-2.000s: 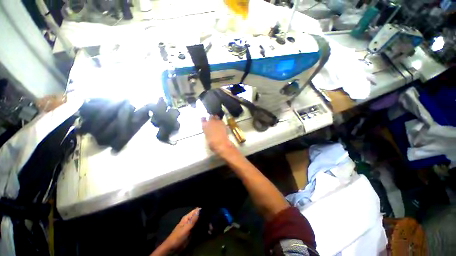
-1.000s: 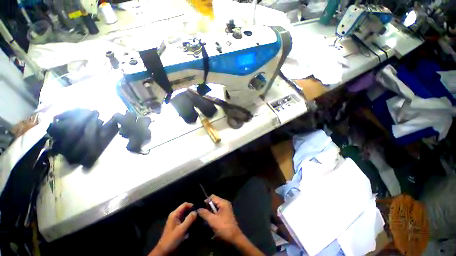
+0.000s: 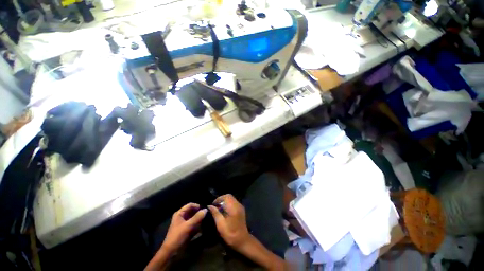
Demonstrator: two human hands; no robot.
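Note:
My left hand (image 3: 186,225) and my right hand (image 3: 231,221) are close together over my lap, at the bottom centre. Their fingertips pinch a small dark fabric piece (image 3: 206,208), mostly hidden and hard to make out against the dark lap. A small tool seems to be in my right hand, but only a faint part shows. On the white machine table (image 3: 175,172), an amber-handled tool (image 3: 221,125) lies beside rounded dark pieces (image 3: 192,99) and large shears (image 3: 247,106).
A white and blue sewing machine (image 3: 233,50) stands behind, dark strips over it. A dark fabric heap (image 3: 77,132) lies on the table's left end. White and light-blue fabric (image 3: 339,196) is stacked at right, beside an orange-brown woven round (image 3: 423,219).
My right hand has left the table by the amber tool and joined my left hand over the lap. Since a second ago, the small tool in it shows less. The view has shifted.

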